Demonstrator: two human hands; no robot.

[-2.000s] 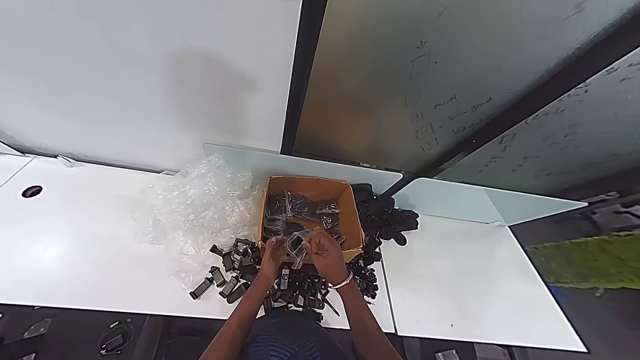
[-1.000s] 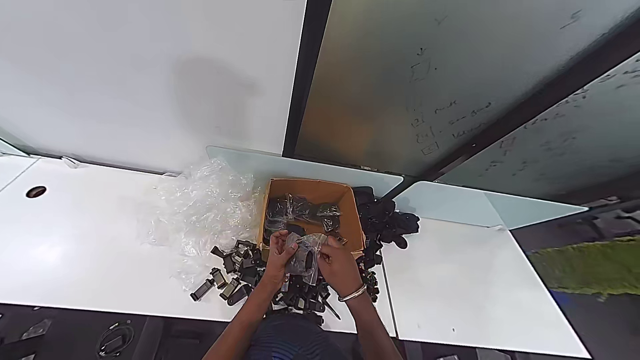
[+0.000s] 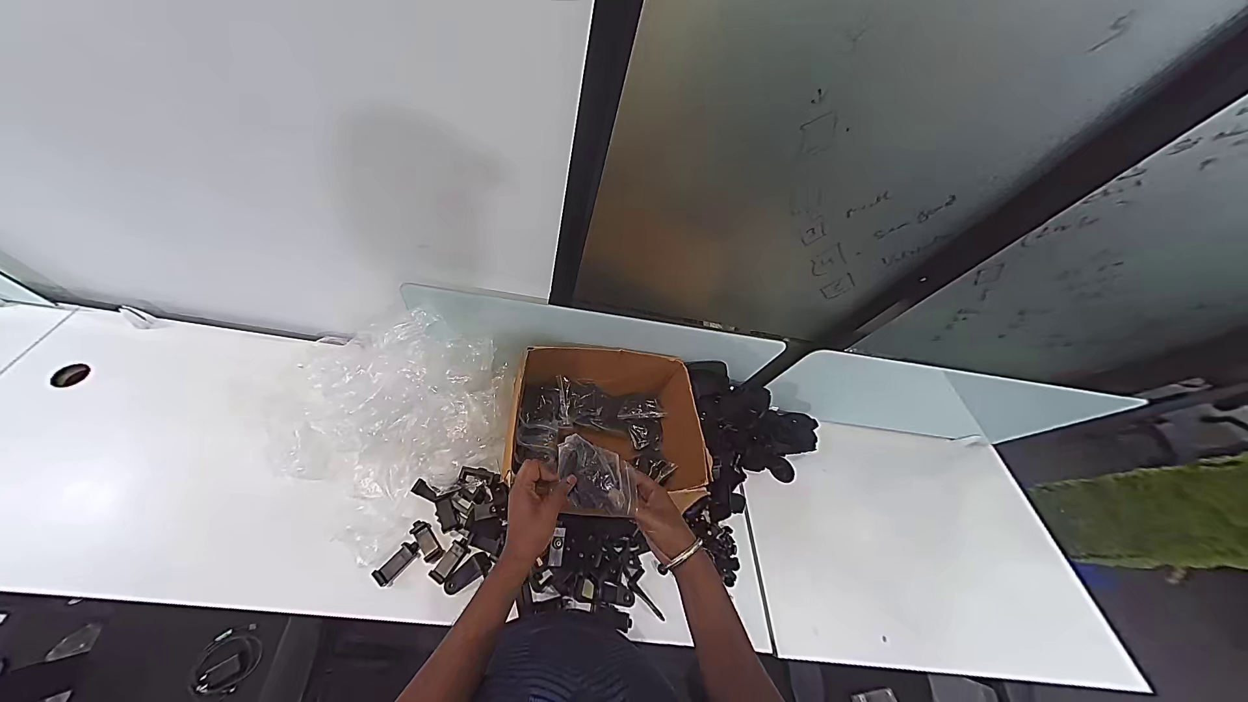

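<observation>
Between my two hands is a clear plastic bag [image 3: 595,475] with dark parts inside. My left hand [image 3: 534,502] grips its left edge and my right hand [image 3: 661,512], with a bangle on the wrist, grips its right edge. Just beyond stands an open cardboard box [image 3: 606,362] that holds several bagged black items [image 3: 585,402]. Black clamp-like holders [image 3: 448,512] lie loose on the white table to the left of my left forearm, and more small black parts [image 3: 595,565] are spread between my forearms. What exactly the bag contains is too small to tell.
Crumpled clear plastic bags [image 3: 400,409] form a heap left of the box. A pile of black items [image 3: 751,419] lies to its right. Low glass dividers [image 3: 877,390] run along the back of the white table [image 3: 897,546]; a round cable hole [image 3: 70,375] is at far left.
The bag in my hands now lies spread out, raised over the box's near edge; one second ago it was more bunched between my fingers.
</observation>
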